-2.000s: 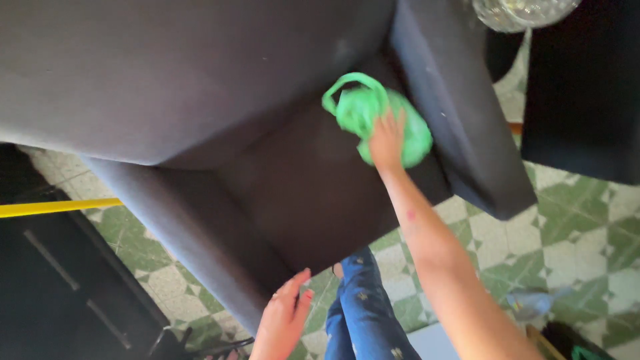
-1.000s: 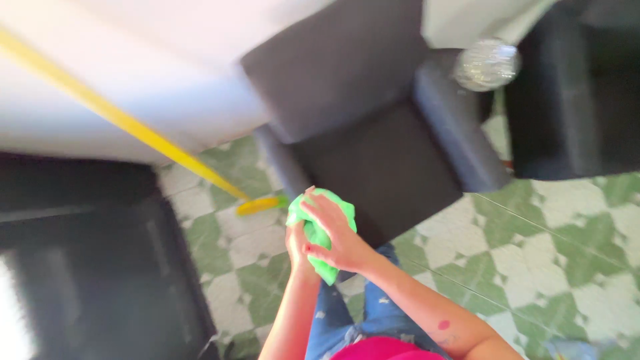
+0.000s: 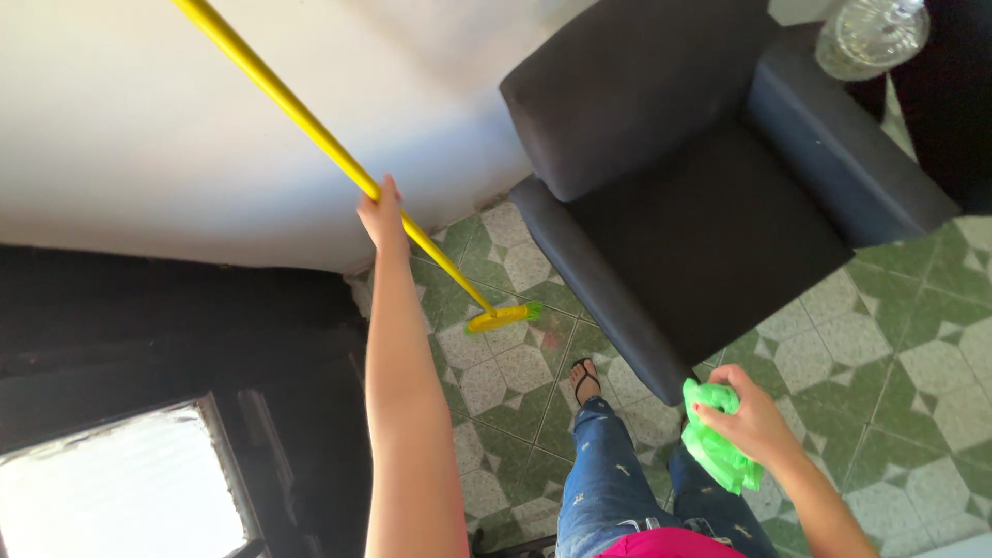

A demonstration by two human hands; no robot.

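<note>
My left hand (image 3: 384,215) is wrapped around the yellow handle of a broom (image 3: 294,108), part way along its length. The broom's yellow head with green bristles (image 3: 500,318) rests at the tiled floor, left of the armchair. In my right hand (image 3: 748,418) is a crumpled bright green plastic bag (image 3: 717,446), held near the front corner of the dark armchair (image 3: 705,240). What the bag may contain is hidden.
A pale wall (image 3: 194,155) rises behind the chair. Black door-like panels with a bright pane (image 3: 124,488) stand at the left. A clear glass vessel (image 3: 872,39) is at the upper right beside a dark piece of furniture (image 3: 949,108). Green and white patterned tiles (image 3: 821,333) cover the floor.
My hands, together on the green bag one second ago, are now apart. My left hand has taken hold of the broom handle; the bag stays in my right. Earlier, the bag was on the chair seat.
</note>
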